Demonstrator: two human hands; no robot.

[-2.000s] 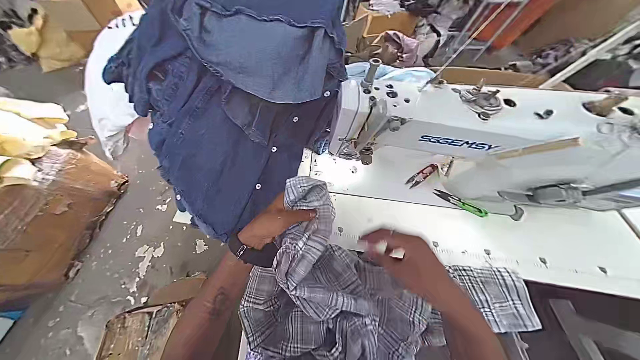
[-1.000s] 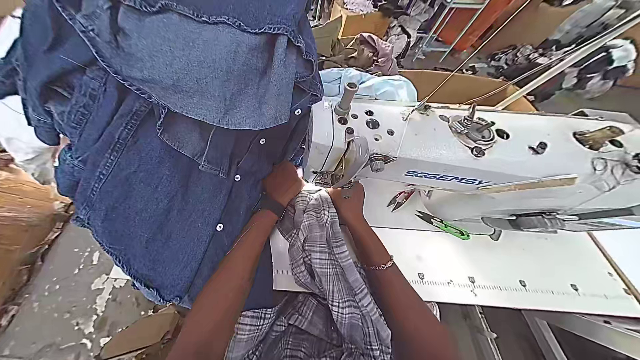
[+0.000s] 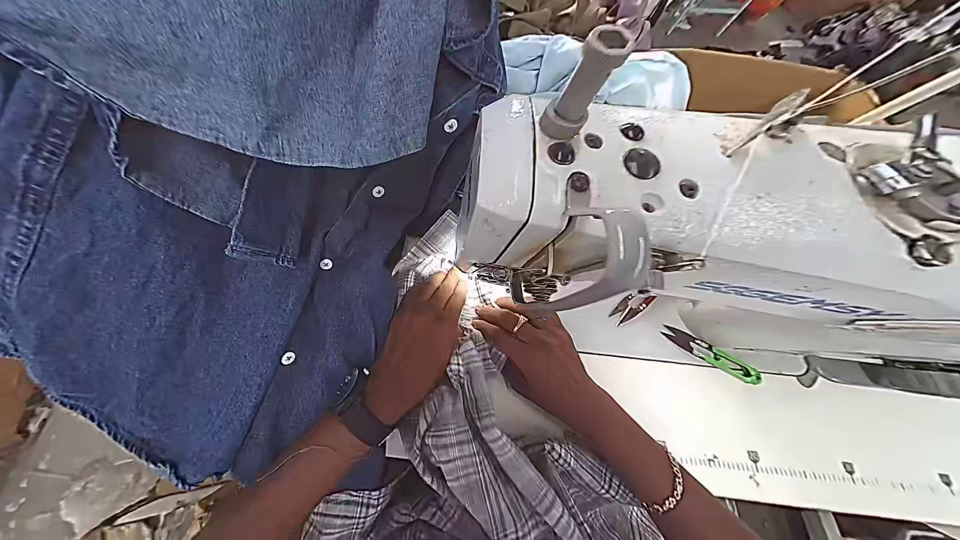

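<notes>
Grey plaid fabric (image 3: 469,420) runs from the bottom of the head view up under the head of a white sewing machine (image 3: 750,195). Beside the lit needle area, my left hand (image 3: 424,337) presses on the fabric, fingertips near the presser foot. To its right my right hand (image 3: 529,345), with a ring, pinches the fabric edge between thumb and fingers. The needle itself is hidden behind the machine's parts. A denim shirt with white buttons (image 3: 187,315) hangs at the left, close to my left hand.
Green-handled thread snips (image 3: 712,354) and red-handled snips (image 3: 634,306) lie on the machine bed, right of my hands. A printed ruler scale (image 3: 795,465) runs along the white table. Behind the machine, light blue cloth (image 3: 652,79) lies by a cardboard box (image 3: 765,79).
Two seconds ago my left hand held bunched plaid fabric before the machine and my right hand was apart from it. Both hands are now at the needle area with the fabric. The view has moved much closer.
</notes>
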